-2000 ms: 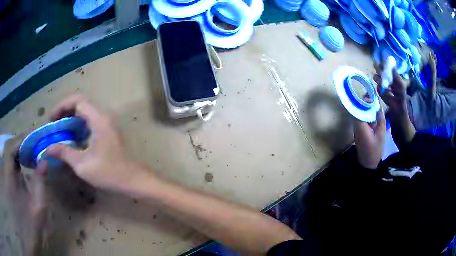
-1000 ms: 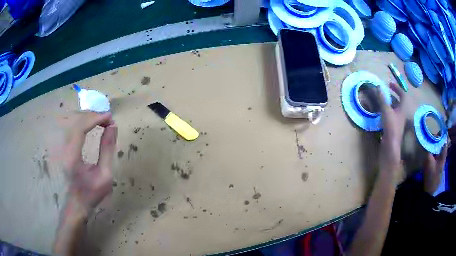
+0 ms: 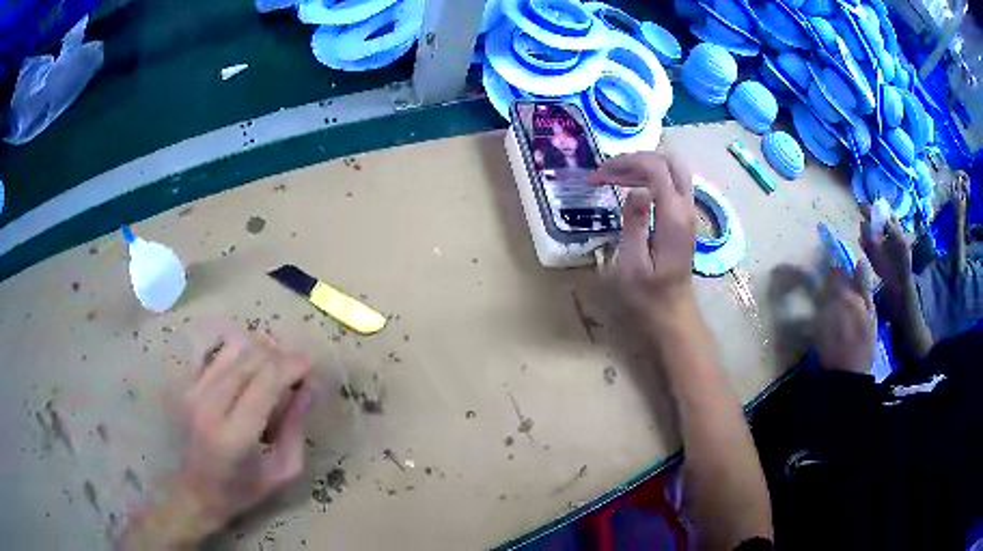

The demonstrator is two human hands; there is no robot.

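The smartphone (image 3: pixel 566 172) lies at upper middle in a thick pale case, its screen lit with a picture. My right hand (image 3: pixel 652 231) is over its lower right side, a finger at the screen, holding nothing. A light blue pleated ring (image 3: pixel 720 253) lies just right of that hand, partly hidden by it. My left hand (image 3: pixel 246 414) is above the board at lower left, blurred, fingers curled with a gap to the thumb, nothing seen in it. The white glue bottle (image 3: pixel 157 277) with a blue tip lies beyond it. The yellow utility knife (image 3: pixel 347 308) lies to the bottle's right.
Blue rings (image 3: pixel 550 48) are stacked behind the phone. Pleated discs (image 3: pixel 751 106) and a large heap (image 3: pixel 852 86) fill the upper right. A teal stick (image 3: pixel 751 167) lies near them. Another person's hands (image 3: pixel 846 323) work at right. A metal rail (image 3: pixel 216 156) borders the board. A red stool is below.
My right hand has moved left from the ring, now set down, to the phone, whose screen has lit up. My left hand has moved away from the bottle, toward the wearer. The view has shifted.
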